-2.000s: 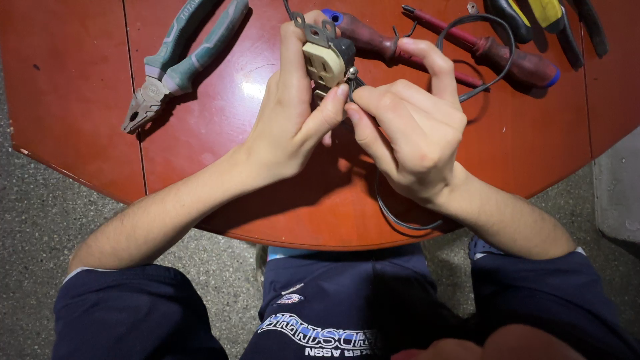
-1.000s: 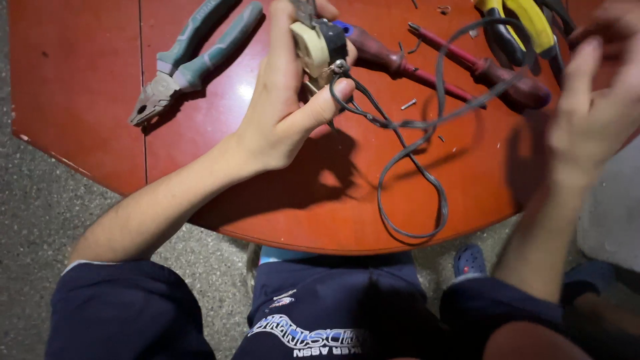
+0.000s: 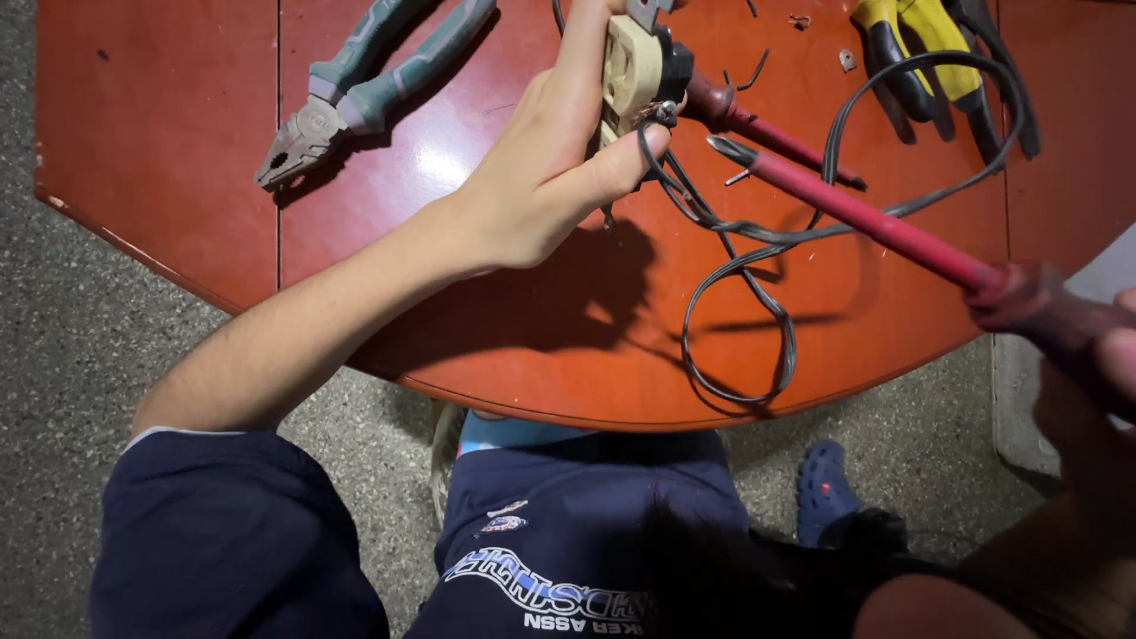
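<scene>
My left hand (image 3: 568,151) holds a cream and black electrical outlet (image 3: 632,71) with a metal mounting strap, at the top centre. Its thumb presses beside a terminal screw (image 3: 666,112), where bare copper strands and a dark wire meet. The twin-core dark cable (image 3: 790,346) hangs from there and loops over the table. At the right edge my right hand (image 3: 1096,373), partly out of view, grips the dark red handle of a Phillips screwdriver (image 3: 887,226). The red shaft points up and left, with the tip near the outlet but apart from it in the view.
Combination pliers with green-grey handles (image 3: 355,98) lie at the upper left of the red wooden table (image 3: 160,133). Another red-shafted screwdriver (image 3: 781,138) lies behind the outlet. Yellow and black handled tools (image 3: 923,53) lie at the upper right. Small wire scraps (image 3: 753,73) are scattered nearby.
My right hand has left the outlet and moved right; it now holds a screwdriver that lay on the table in the earlier frames. My left hand still holds the outlet.
</scene>
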